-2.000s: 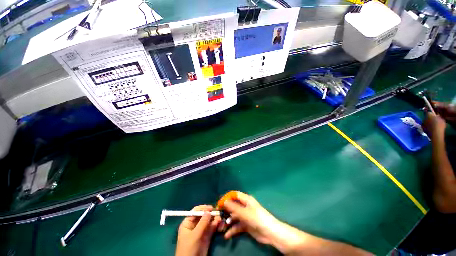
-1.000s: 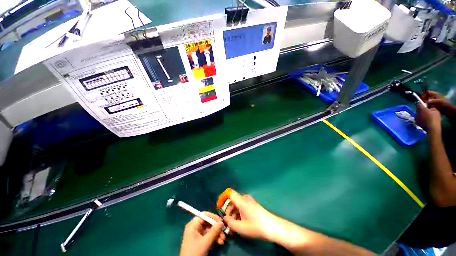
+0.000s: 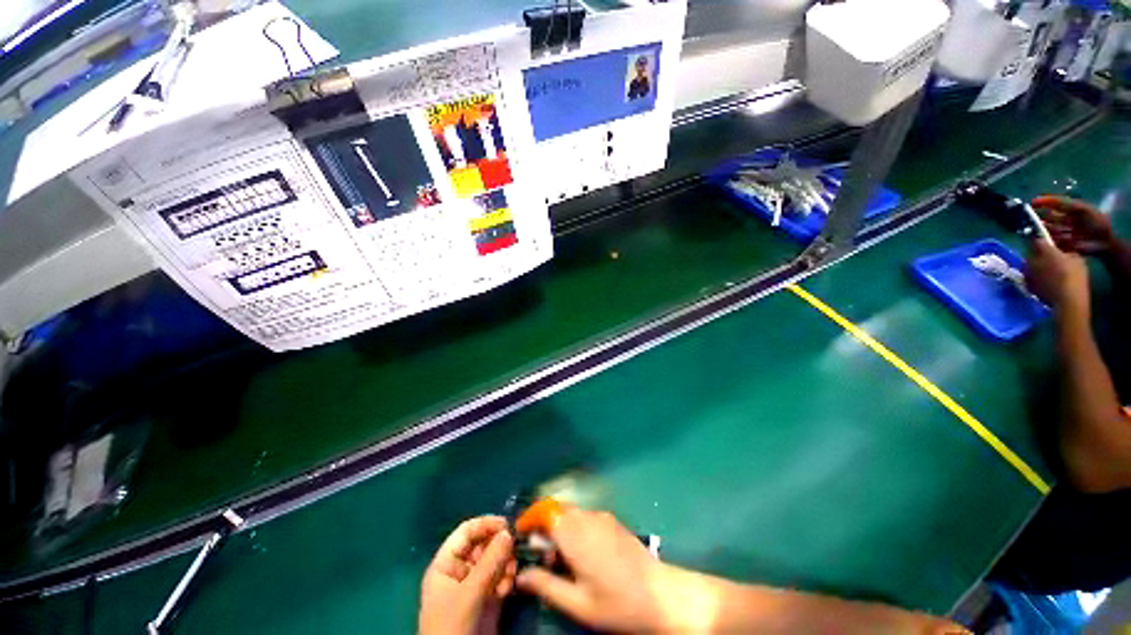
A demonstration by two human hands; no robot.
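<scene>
My right hand (image 3: 602, 564) is closed on an orange hand tool (image 3: 540, 516); its working end is blurred and mostly hidden. My left hand (image 3: 465, 577) is close beside it on the left, fingers curled, with a small dark piece between the hands. I cannot tell what the left fingertips hold. A small white tip (image 3: 654, 545) shows just beyond my right hand; whether it belongs to the white bar seen earlier is hidden. Another slim white bar (image 3: 189, 579) lies slanted at the lower left, its upper end at the rail.
A dark metal-edged rail (image 3: 496, 406) crosses behind my hands. Instruction sheets (image 3: 372, 267) hang above it. A blue tray (image 3: 887, 202) of white pieces is behind the rail. Right of the yellow tape (image 3: 918, 381) are a blue tray (image 3: 986, 320) and another person's hands and arm (image 3: 1082, 372).
The long white bar that stuck out left of my left hand no longer shows there. The orange tool has shifted slightly left and down. The other person's hands have moved; the whole view has shifted slightly.
</scene>
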